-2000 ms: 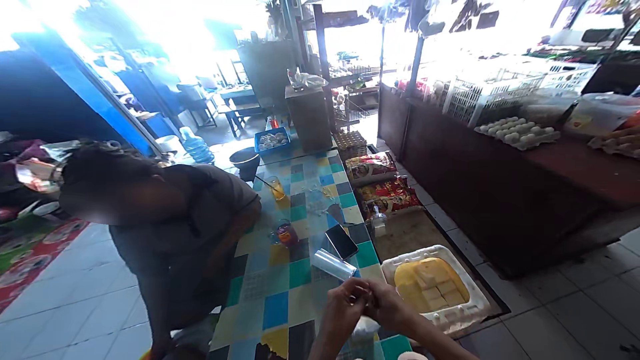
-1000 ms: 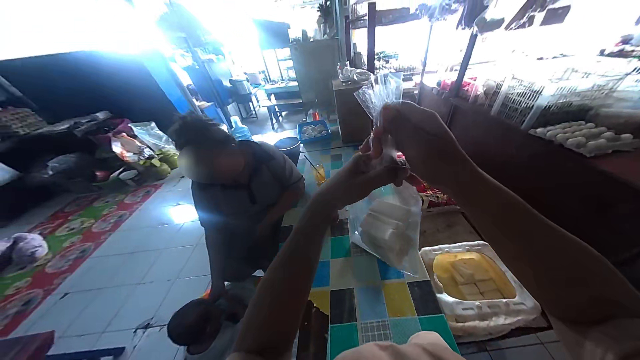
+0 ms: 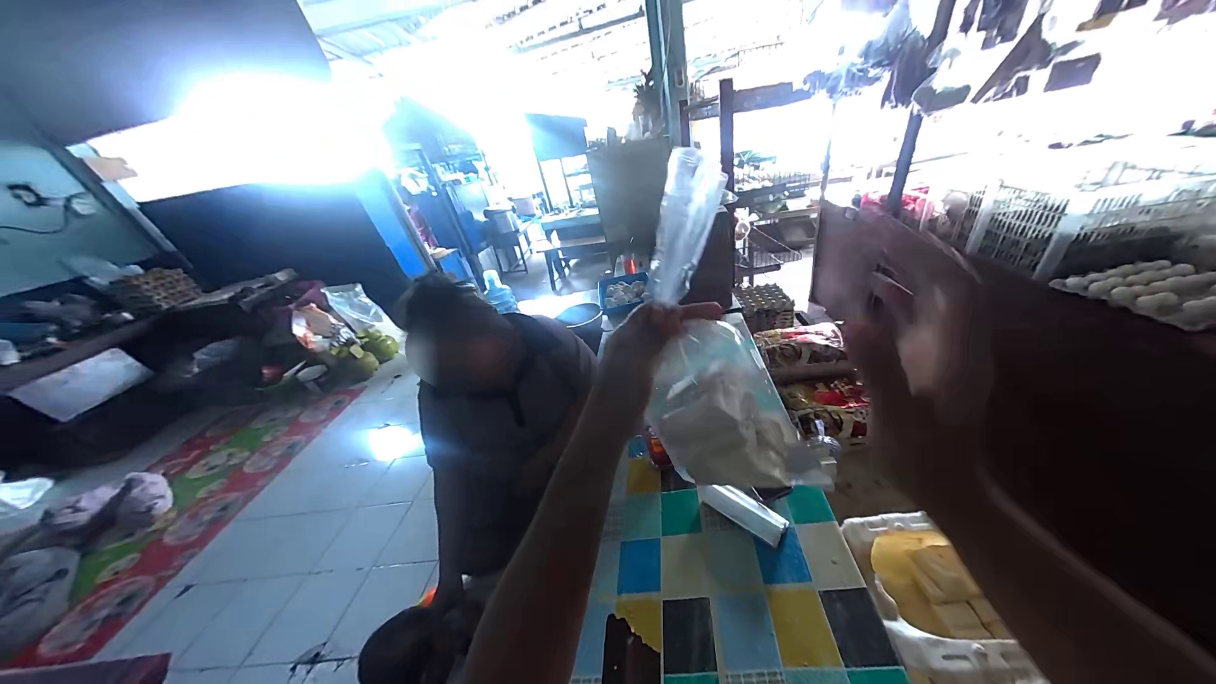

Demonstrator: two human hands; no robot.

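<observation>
My left hand (image 3: 651, 332) grips the gathered neck of a clear plastic bag (image 3: 727, 418), whose loose top stands up above the fingers. Pale blocks, likely tofu, sit in the bag's lower part. To the right, my right hand (image 3: 902, 304) is raised and blurred, fingers apart, touching nothing that I can see. Below the bag, a clear plastic roll or sleeve (image 3: 746, 513) lies on the checkered tiled table (image 3: 741, 589). A white foam box (image 3: 983, 655) at the lower right holds yellow liquid and pale blocks; my right forearm covers part of it.
A person (image 3: 503, 399) leans at the table's left side, with another head low beside them. A blue basket (image 3: 623, 293) and dark bucket (image 3: 581, 318) are at the far end. Egg trays (image 3: 1149, 290) and white crates (image 3: 1035, 223) stand on the dark counter at right.
My right hand has come away from the bag's neck and moved right, its fingers spreading. The left hand still holds the bag. Two seconds ago both hands were low over the table.
</observation>
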